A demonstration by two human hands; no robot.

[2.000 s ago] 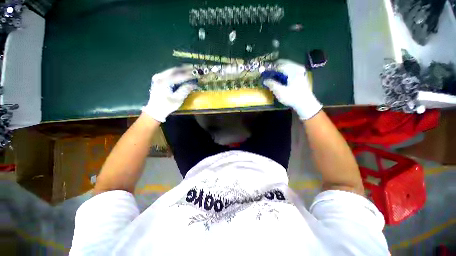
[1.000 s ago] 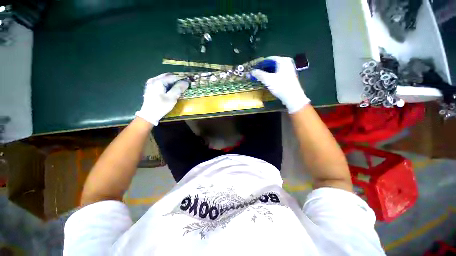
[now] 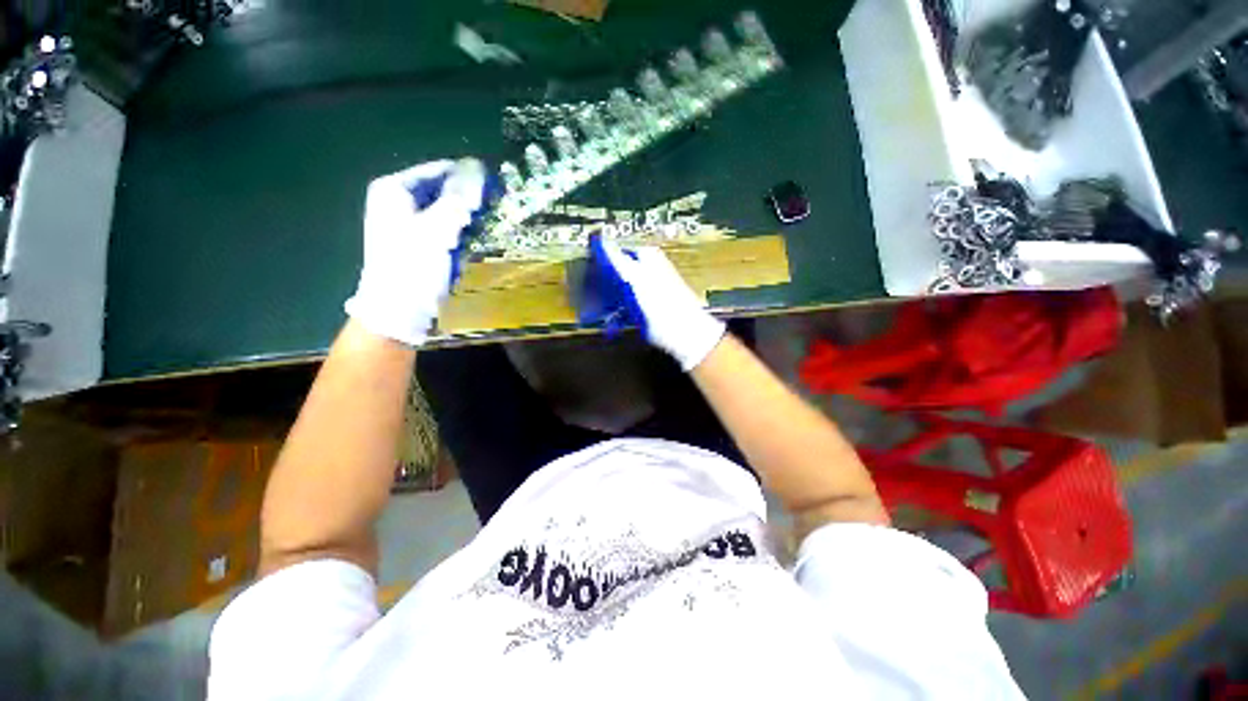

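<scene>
My left hand (image 3: 408, 251), in a white glove with blue patches, grips the near left end of a toothed PCB row (image 3: 637, 121). The row slants up and to the right over the mat and is blurred. My right hand (image 3: 646, 295), gloved the same way, is over the yellow strip (image 3: 746, 263) at the bench edge; its fingertips are partly hidden, and I cannot tell whether it holds anything. Pale scrap strips (image 3: 673, 208) and round silvery end components (image 3: 632, 230) lie behind the yellow strip. Another PCB row (image 3: 537, 121) lies partly behind the held one.
White trays stand at the left (image 3: 58, 240) and right (image 3: 897, 151). Wired bundles (image 3: 975, 236) hang over the right tray's edge. A small black square object (image 3: 788, 203) lies right of the scrap. A red stool (image 3: 1074, 527) and a brown carton (image 3: 185, 527) are below the bench.
The toothed row has swung up from the yellow strip into a slant with my left hand at its end. My right hand has moved left and nearer the bench edge. The whole view has shifted.
</scene>
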